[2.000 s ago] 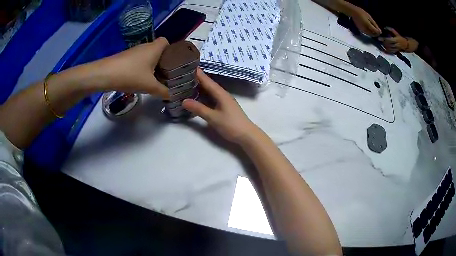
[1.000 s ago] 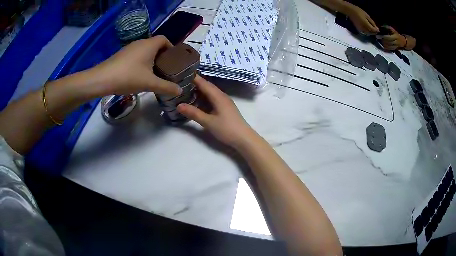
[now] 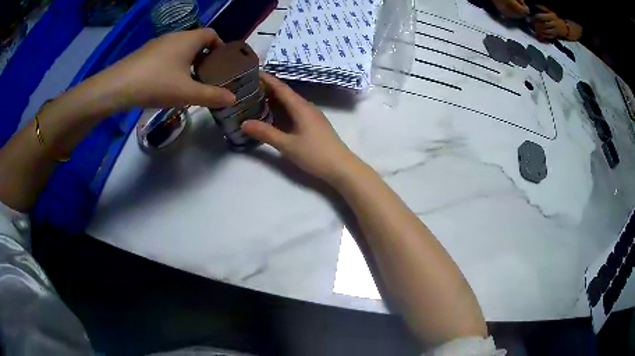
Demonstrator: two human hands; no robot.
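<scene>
A stack of several housings (image 3: 230, 66) stands on the table in front of the crate, with a brown face on top and brown-grey layers below. My left hand (image 3: 182, 69) holds the upper part, fingers behind and thumb across the near side. My right hand (image 3: 299, 128) holds the lower part from the right, thumb on the near side and fingers partly hidden behind the stack. The stack leans slightly.
The tape roll (image 3: 164, 129) lies left of the stack, by the blue crate (image 3: 115, 135). A bottle (image 3: 174, 15), a smartphone (image 3: 240, 17), printed sheets (image 3: 324, 38) and a clear bag (image 3: 395, 52) lie behind. Grey pads (image 3: 532, 161) and a black-pad sheet (image 3: 613, 271) are at right. Another person's hands show top right.
The whole view has shifted, so most things sit higher in the picture. Both hands stay on the stack, my left thumb now lying across its upper near side. More of my right sleeve shows.
</scene>
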